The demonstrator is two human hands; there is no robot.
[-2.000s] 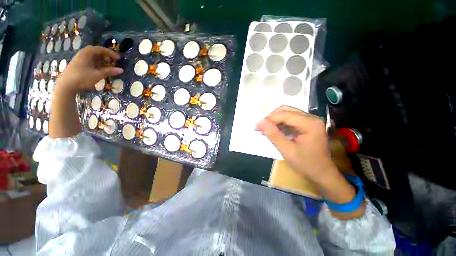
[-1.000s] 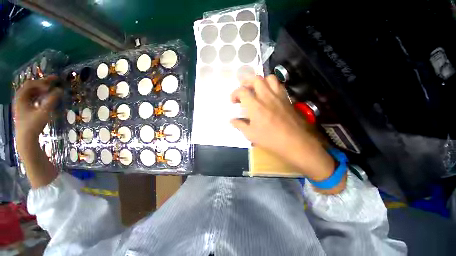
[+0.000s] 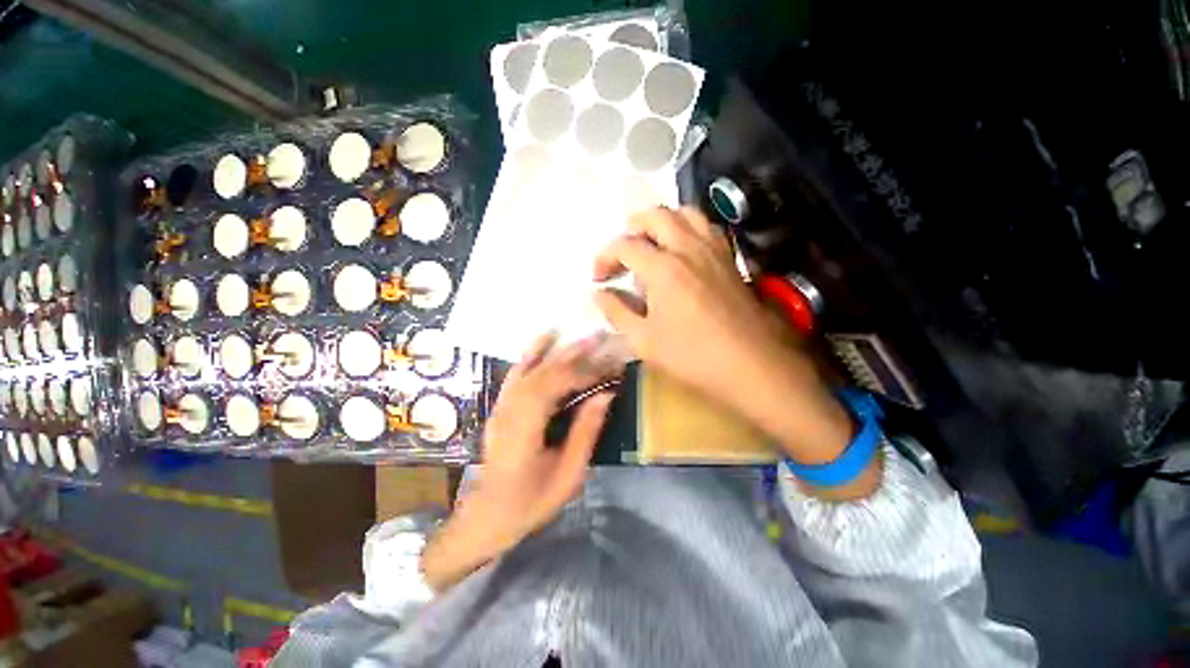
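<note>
The white adhesive sheet with rows of grey discs lies tilted over another sheet in front of me. My left hand is at the sheet's lower edge, blurred, with thumb and fingers apart; whether it pinches the edge is hard to tell. My right hand is over the sheet's right part with bent fingers; its fingertips are near the sheet and what they hold is hidden. The clear blister tray on the left holds rows of pale round modules with orange tails.
A second tray of modules is at the far left. A tan block lies under my right wrist. The black machine at the right bears a green button and a red button.
My left hand has come from the left tray to the sheet's lower edge. The sheet has turned, its lower end swinging left. My right hand has stayed over the sheet.
</note>
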